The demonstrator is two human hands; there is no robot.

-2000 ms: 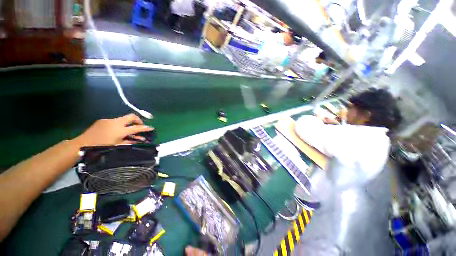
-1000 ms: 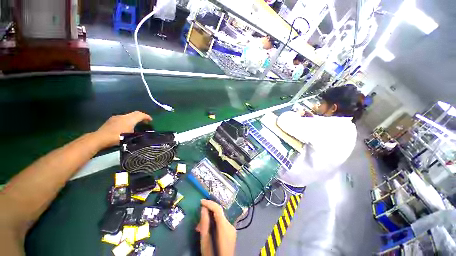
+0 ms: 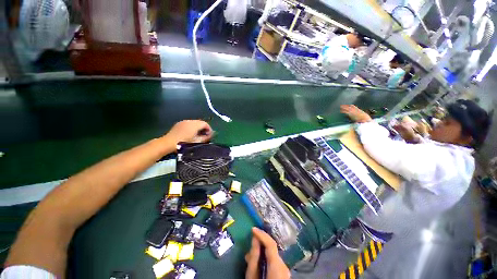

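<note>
My left hand reaches over the black fume extractor fan to the near edge of the green belt. Its fingers are curled, with a small dark patch at the fingertips; I cannot tell if it holds something. My right hand, cut off by the bottom edge, grips a dark pen-like handle, likely the soldering iron; its tip is not clear. Left of it lies a pile of black housings with boards and yellow-edged batteries, in front of the fan.
A blue-edged tray with speckled grey filling lies beyond my right hand. Behind it stands a black block with cables. A white cable hangs over the belt, which carries small units. A person in white sits at the right, one hand over the belt.
The view has shifted, so the bench things appear farther right. My left hand's fingers now curl over the belt's edge. My right hand still grips the handle. The other person's hand now reaches over the belt.
</note>
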